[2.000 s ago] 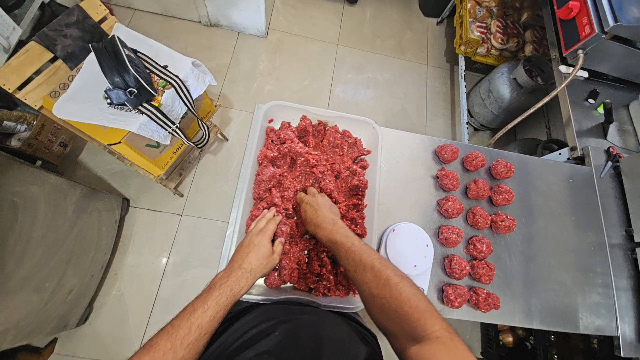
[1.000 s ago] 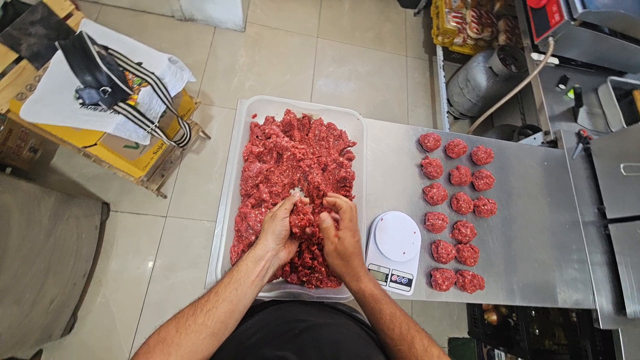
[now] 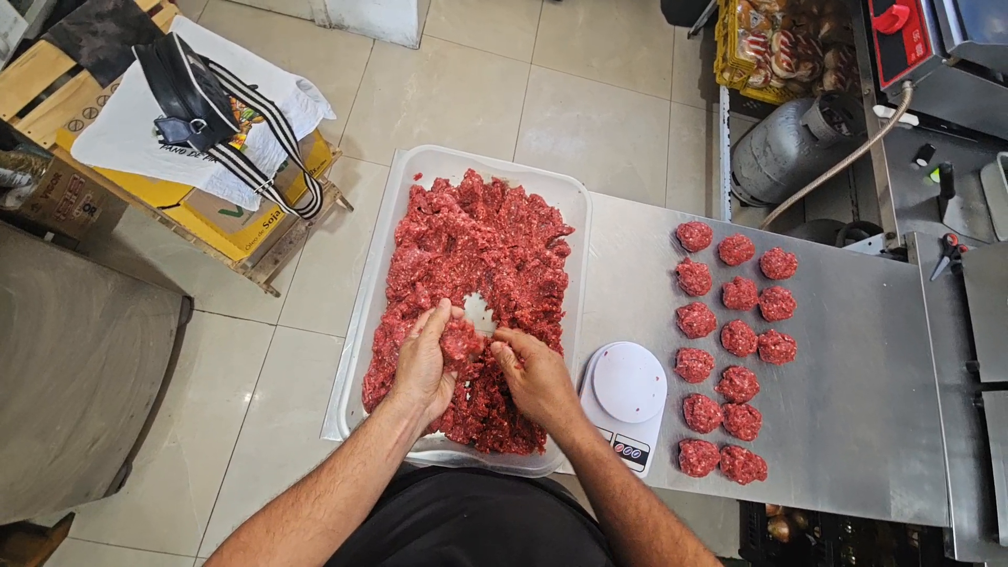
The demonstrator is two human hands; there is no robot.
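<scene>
Raw ground meat (image 3: 480, 236) fills much of a white plastic tub (image 3: 583, 236), whose bottom shows through a gap near the middle. Over the near half of the tub, my left hand (image 3: 425, 366) holds a lump of meat (image 3: 459, 342) against its palm and fingers. My right hand (image 3: 535, 374) is just right of that lump, fingers curled; whether any meat is inside them is hidden. A white digital kitchen scale (image 3: 628, 386) stands right of the tub with small meat specks on its plate. Rows of meat balls (image 3: 739, 339) lie farther right on the steel table (image 3: 850, 409).
A gas cylinder (image 3: 787, 150) and a yellow crate of packaged buns (image 3: 736, 47) are beyond the table. Scissors (image 3: 949, 252) lie at the far right. A black bag (image 3: 189, 94) rests on boxes at the left.
Both hands were down in the meat two seconds ago; now they are raised over it, with a lump in the left. The right hand has moved a little apart from the left since one second ago.
</scene>
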